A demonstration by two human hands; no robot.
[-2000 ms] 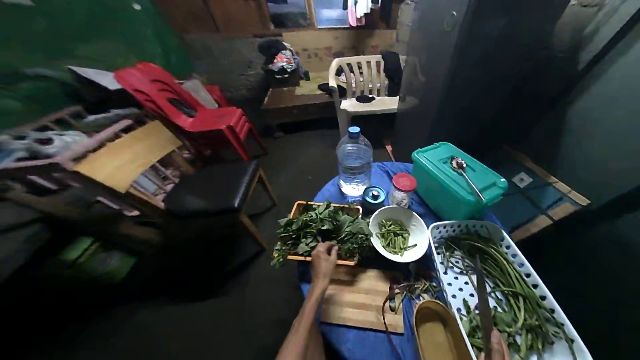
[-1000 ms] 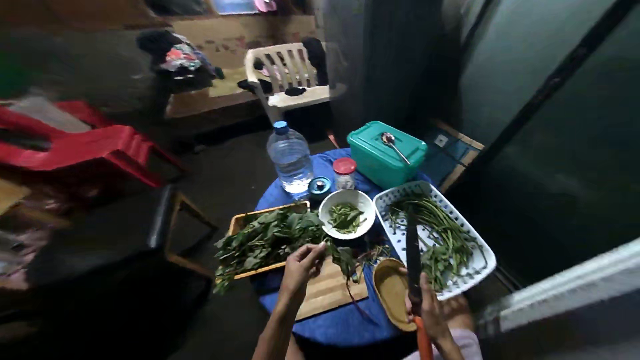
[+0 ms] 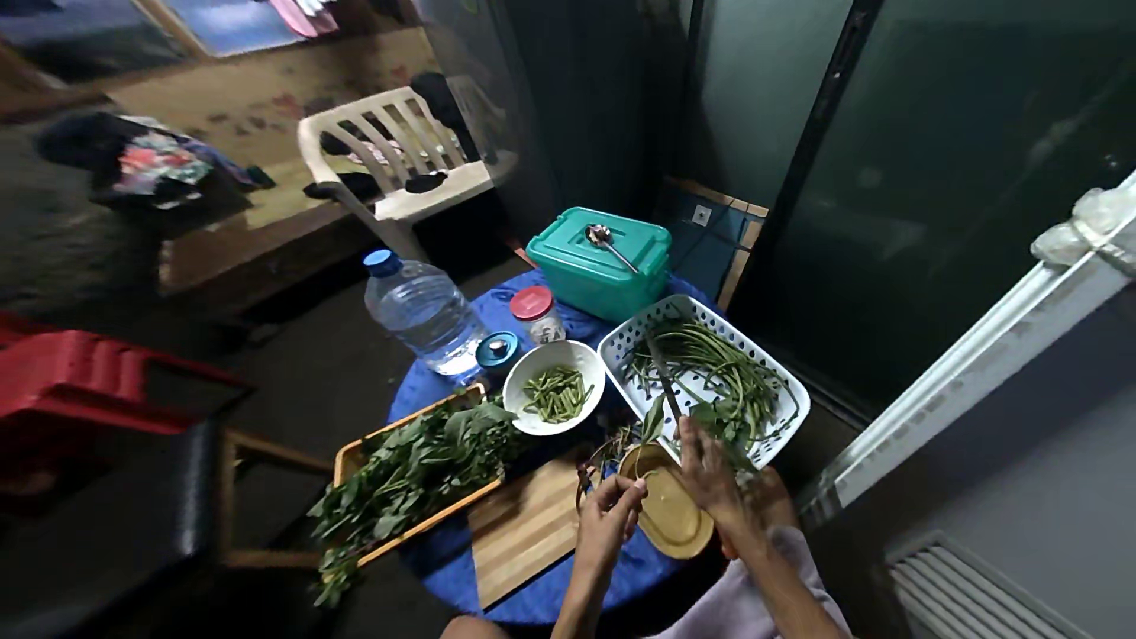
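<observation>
My left hand pinches the thin stem of a leafy sprig above the edge of a yellow-brown oval dish. My right hand is wrapped around a knife, its dark blade pointing over the white perforated basket. Long green string beans and some leaves lie in that basket. A wooden cutting board is left of my left hand. Leafy greens fill an orange-rimmed tray. Cut green pieces sit in a white bowl.
Behind the bowl stand a large water bottle, a blue-lidded container, a red-lidded jar and a green lidded box with a spoon on top. A black-seated chair is at the left, a glass panel right.
The view has swung right. My left hand has moved from the leafy tray to beside the oval dish, with a sprig. The knife stays in my right hand.
</observation>
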